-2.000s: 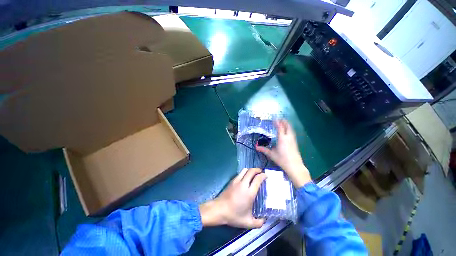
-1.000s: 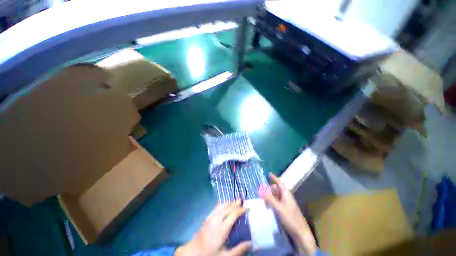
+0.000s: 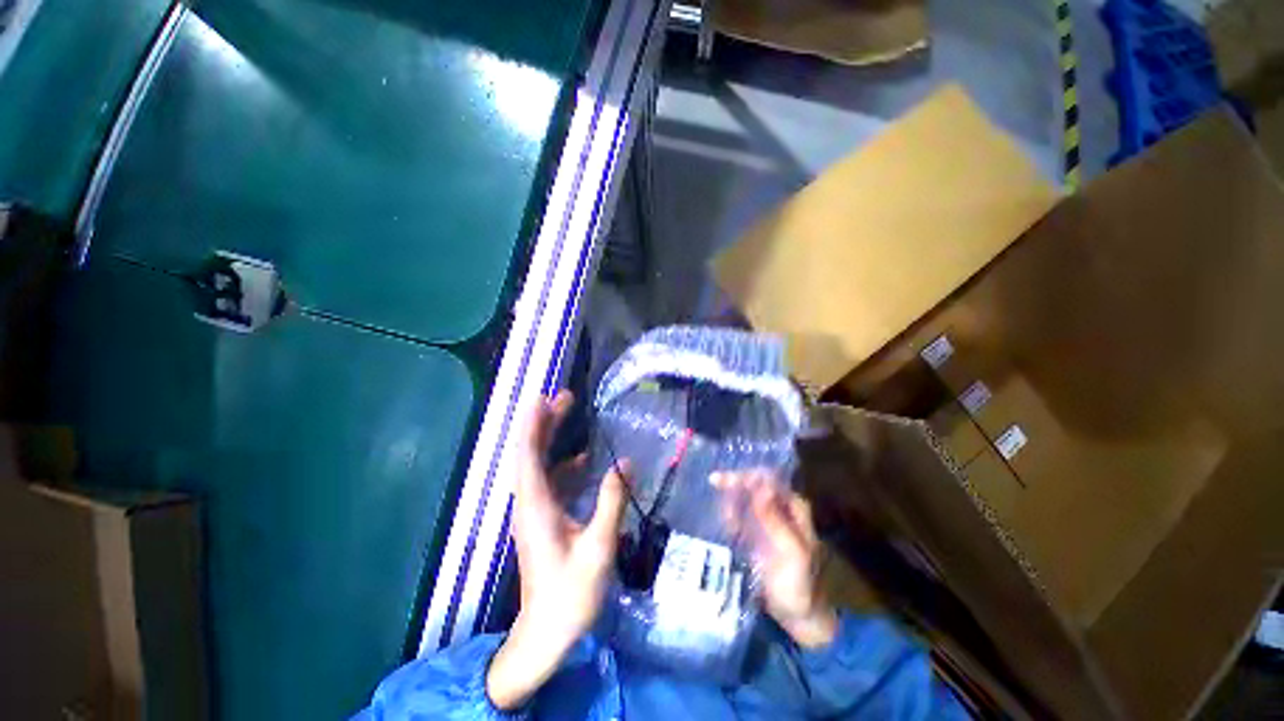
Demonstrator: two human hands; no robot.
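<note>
The clear, ribbed air column bag is in front of my body, off the bench and partly above its right side. Its upper end curls over a dark hollow. A black cable with a red spot lies across it, and a white label with dark print shows near its lower end. My left hand is at its left edge, fingers spread and thumb by the bag. My right hand is blurred at its right side; its grip is unclear. What supports the bag from below is hidden.
A metal rail edges the green bench. A white and dark fixture sits on the bench. An open mailer box is cut off lower left. At right, a large open carton holds several boxes with white labels.
The view has swung right and down. The wrapped bundle has come off the bench towards my body. The large carton has come into view, and the mailer box is mostly out of it.
</note>
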